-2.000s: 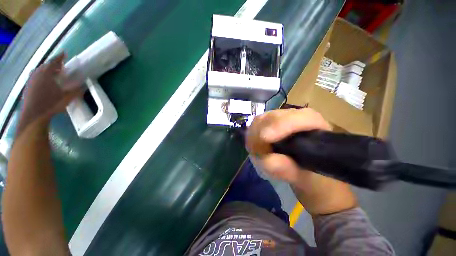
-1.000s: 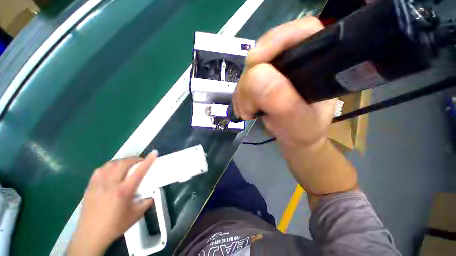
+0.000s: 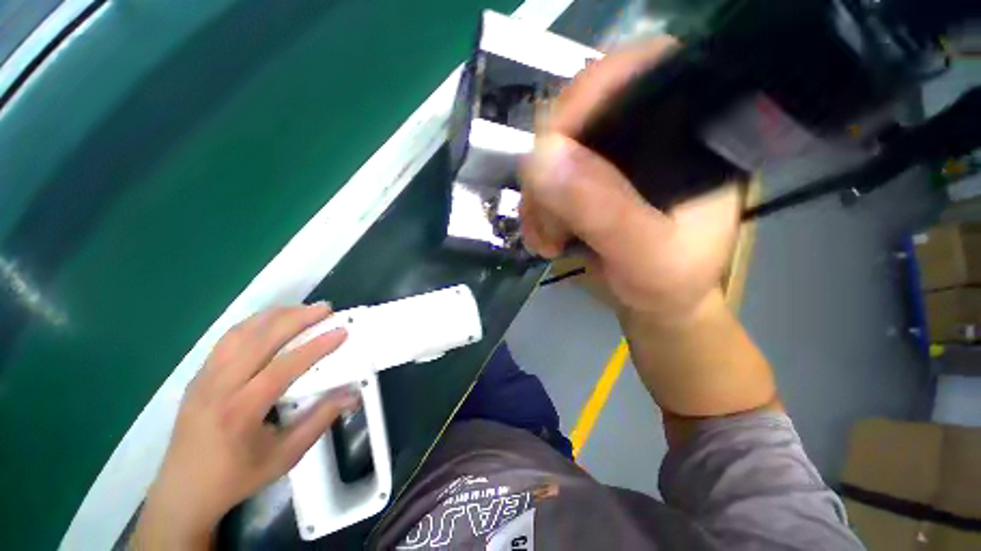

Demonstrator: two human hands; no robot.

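A white plastic housing point(image 3: 414, 328) with an open loop handle lies on the dark edge beside the belt, its screw holes facing up. My left hand point(image 3: 253, 404) holds its left end, fingers over the body and at the loop. My right hand point(image 3: 602, 205) grips the thick black electric screwdriver point(image 3: 688, 129), which looks large and blurred near the camera. The tip end is at the front of the white screw feeder point(image 3: 500, 145); the bit and any screw are hidden or too small to tell.
A green belt point(image 3: 215, 140) with a white rail point(image 3: 355, 205) runs along the left. A carton's edge shows behind my right wrist. A black cord hangs at the right. Brown cartons point(image 3: 898, 463) and a yellow floor line point(image 3: 599, 398) are on the right side.
My left hand took hold of the housing from the belt, brought it over the rail onto the dark edge and shifted it slightly right. The screwdriver rose towards the camera, its tip still by the feeder.
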